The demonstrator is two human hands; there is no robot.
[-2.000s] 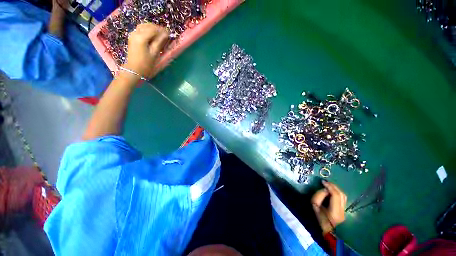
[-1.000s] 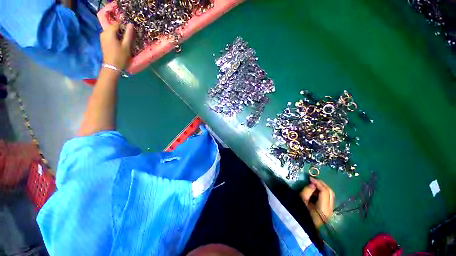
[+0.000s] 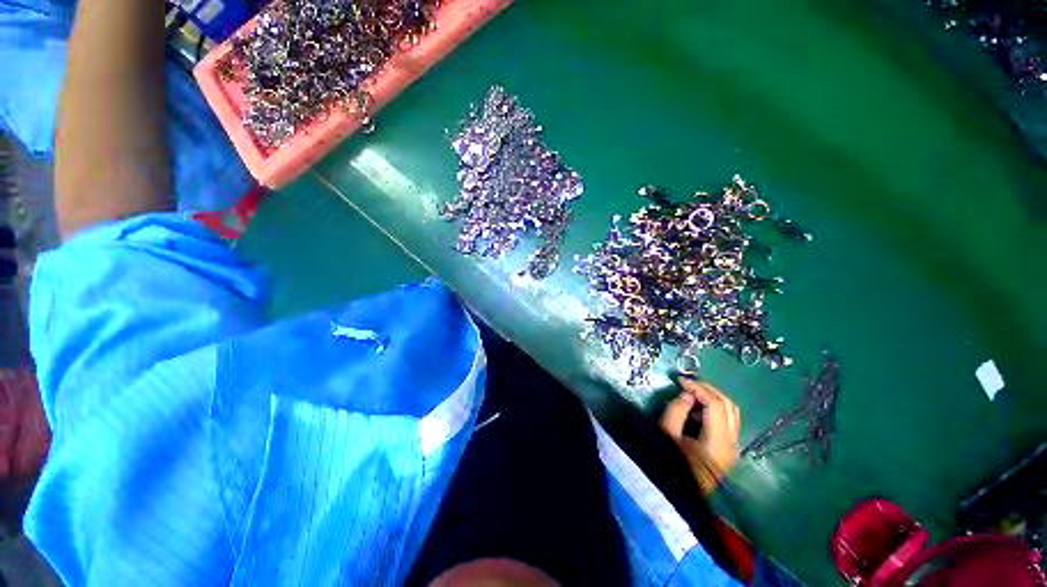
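My right hand [image 3: 706, 430] is at the bench's near edge, just below the loose heap [image 3: 689, 275] of dark parts with silver and copper rings. Its fingers are curled, thumb close to the forefinger; whether it holds a part cannot be told. A greyer, denser pile [image 3: 505, 178] lies left of the heap. My left forearm runs up at the top left and the hand is cut off by the frame's edge. The pink-red bin [image 3: 270, 166] at the upper left is full of mixed parts.
Dark thin strips [image 3: 809, 419] lie on the green mat [image 3: 896, 252] right of my hand. A red fan [image 3: 878, 545] stands at the lower right, beside a dark tray [image 3: 1010, 487]. A small white piece [image 3: 990, 378] lies at the right. A person's blue sleeve [image 3: 201, 138] is by the bin.
My left hand has left the bin and moved up and left out of the picture. My right hand stays near the heap, fingers still curled. The view has shifted slightly.
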